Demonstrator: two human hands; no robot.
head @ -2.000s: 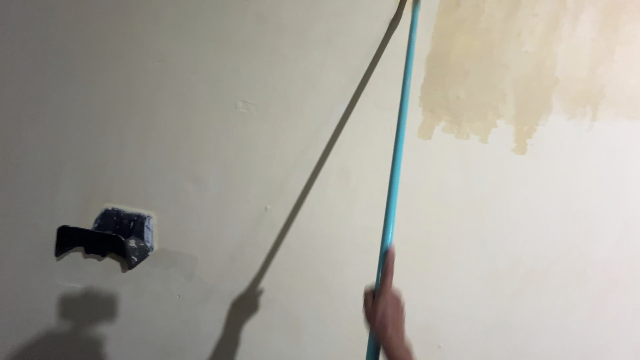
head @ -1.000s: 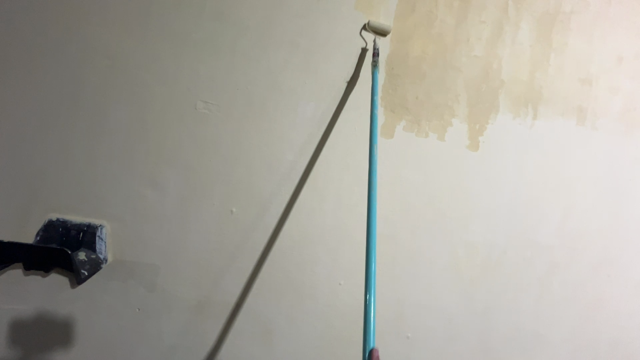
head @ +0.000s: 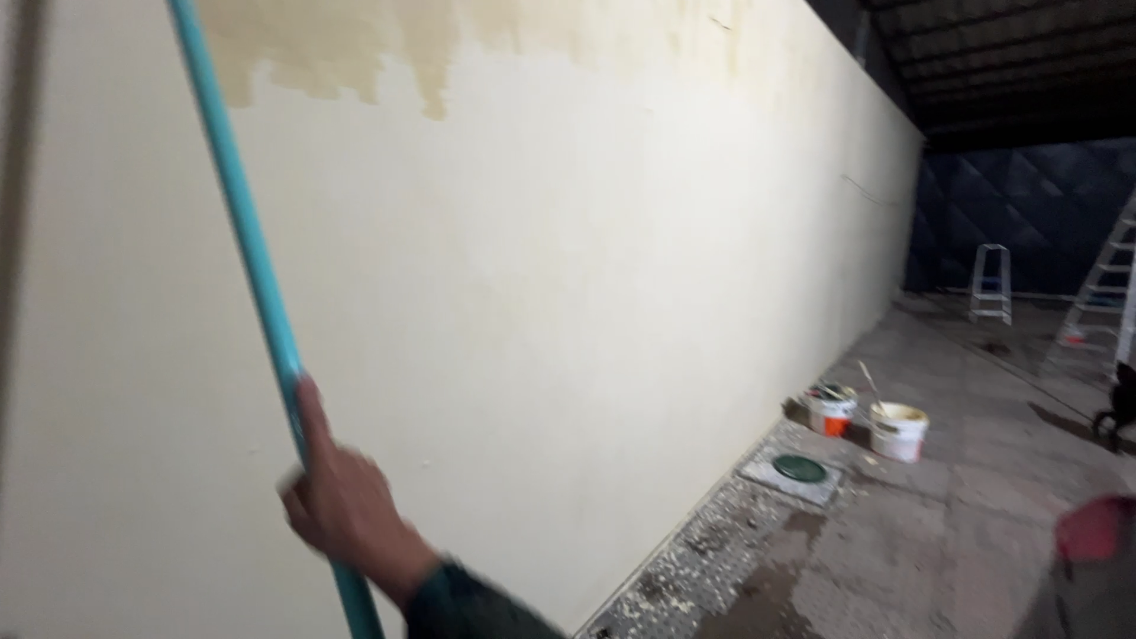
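Note:
My right hand [head: 351, 506], in a dark sleeve, is wrapped around a turquoise extension pole [head: 240, 204], with the index finger laid along it. The pole slants from the top left down past the lower edge; its upper end and the roller lie outside the view. Behind it stands a cream-coloured wall [head: 550, 293], with darker tan, ragged-edged patches [head: 328, 53] along its top. My left hand is not in view.
Two paint buckets [head: 832, 413] [head: 898, 433] stand by the wall's foot, near a green round cover [head: 799, 468]. Farther back are a small stepladder [head: 991, 284] and a tall ladder [head: 1100, 284]. A blurred red shape [head: 1093, 531] is at lower right.
The view has swung right along the wall, bringing the floor, buckets and ladders in. The paint roller seen on the pole a second ago is out of view.

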